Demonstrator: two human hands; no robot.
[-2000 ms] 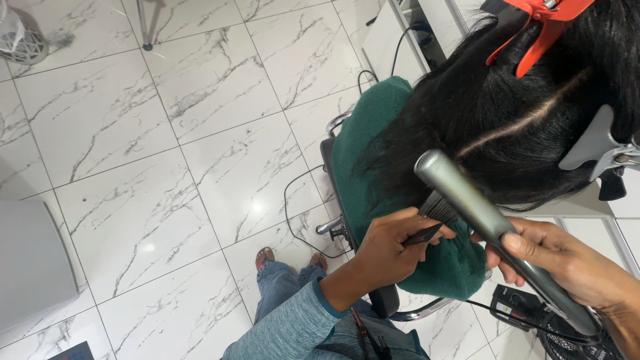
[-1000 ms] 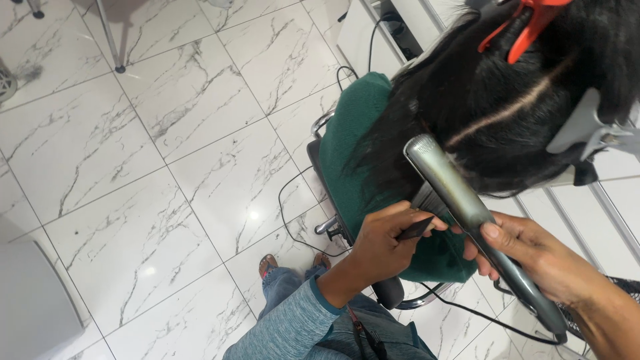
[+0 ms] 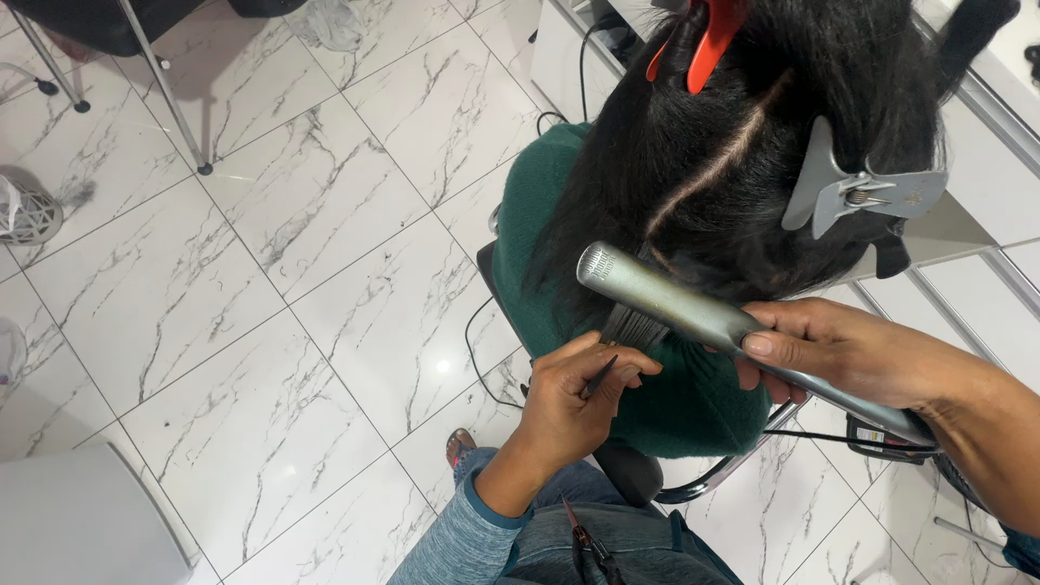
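Note:
My right hand (image 3: 821,349) is closed around a silver hair straightener (image 3: 674,301), its plates at a thin section of black hair (image 3: 638,325) near the nape. My left hand (image 3: 577,398) grips a dark comb (image 3: 600,378), its pointed end showing between the fingers, close below the straightener's tip; the comb's teeth are mostly hidden. The seated person's black hair (image 3: 723,187) has a diagonal parting. A red clip (image 3: 715,45) holds hair at the top, and a grey metal clip (image 3: 865,191) holds hair on the right. The person wears a green top (image 3: 528,227).
A black chair with a chrome armrest (image 3: 715,479) supports the seated person. The straightener's cord (image 3: 845,440) runs below my right hand. White drawers (image 3: 991,301) stand on the right. Pointed scissors (image 3: 581,528) hang at my waist. A wire basket (image 3: 28,215) and stool legs stand at left on marbled tiles.
The view has shifted, bringing stool legs into sight at the upper left. The straightener has tilted flatter, and both hands still hold their tools near the nape.

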